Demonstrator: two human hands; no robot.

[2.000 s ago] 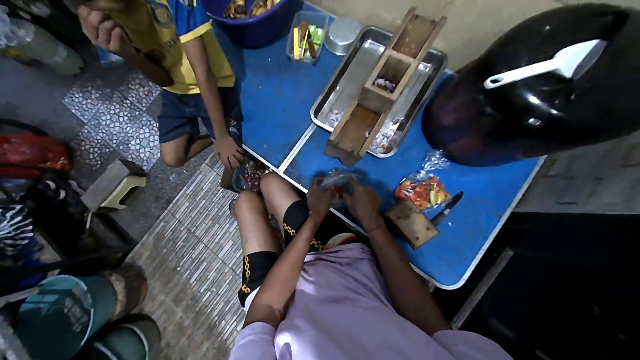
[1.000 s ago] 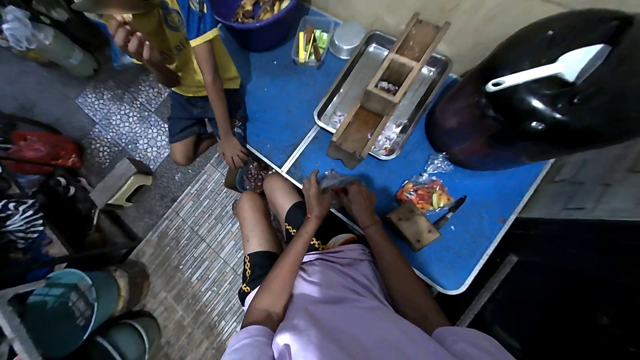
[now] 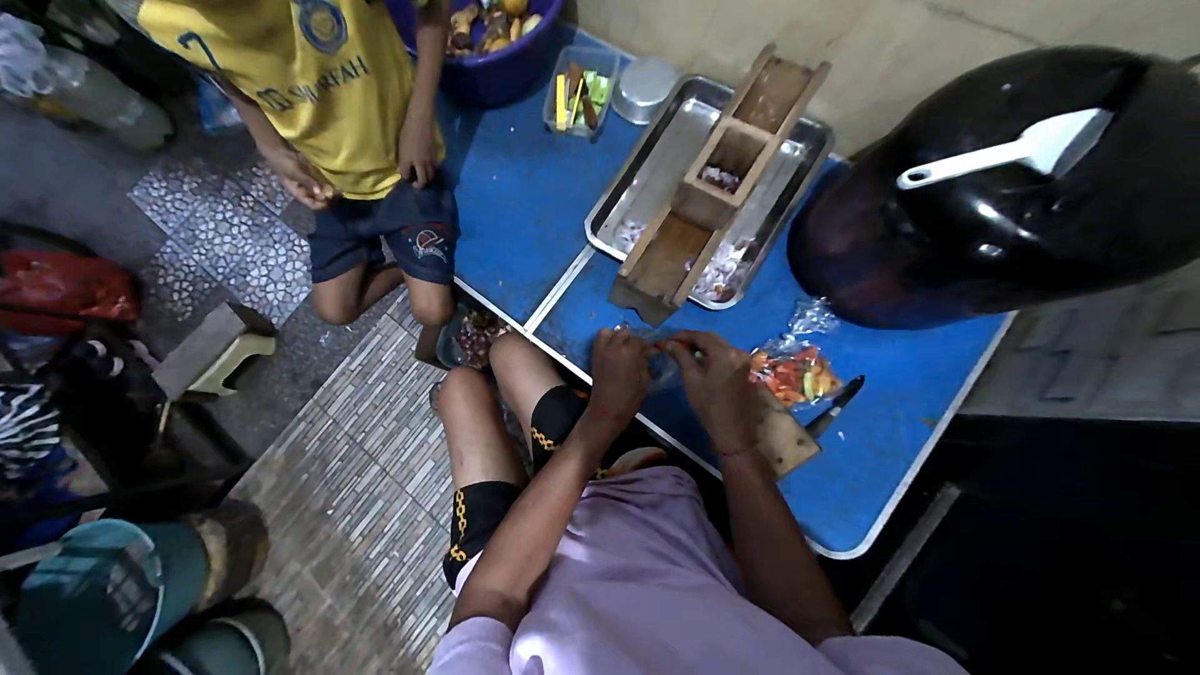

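My left hand (image 3: 621,373) and my right hand (image 3: 717,389) meet over the near edge of the blue table, both closed on a clear plastic bag (image 3: 664,361) with something small and red at its top. Just right of my right hand lies another clear bag of cut red and orange pieces (image 3: 795,375), with a knife (image 3: 837,405) and a small wooden board (image 3: 786,439) beside it. Beyond my hands, a wooden slicer (image 3: 717,187) leans across a metal tray (image 3: 607,202) that holds sliced shallots or onions (image 3: 724,270).
A large black rounded container (image 3: 975,225) with a white-handled scraper (image 3: 1012,150) on it stands at the right. A plastic box (image 3: 581,94), metal tin (image 3: 645,89) and purple basin (image 3: 497,70) line the back. A person in yellow (image 3: 319,103) is at the left; a bowl (image 3: 473,337) sits by my knee.
The other person's hand has come away from the bowl by my knee, and that person is now more upright. My hands stay together at the table edge with the plastic bag.
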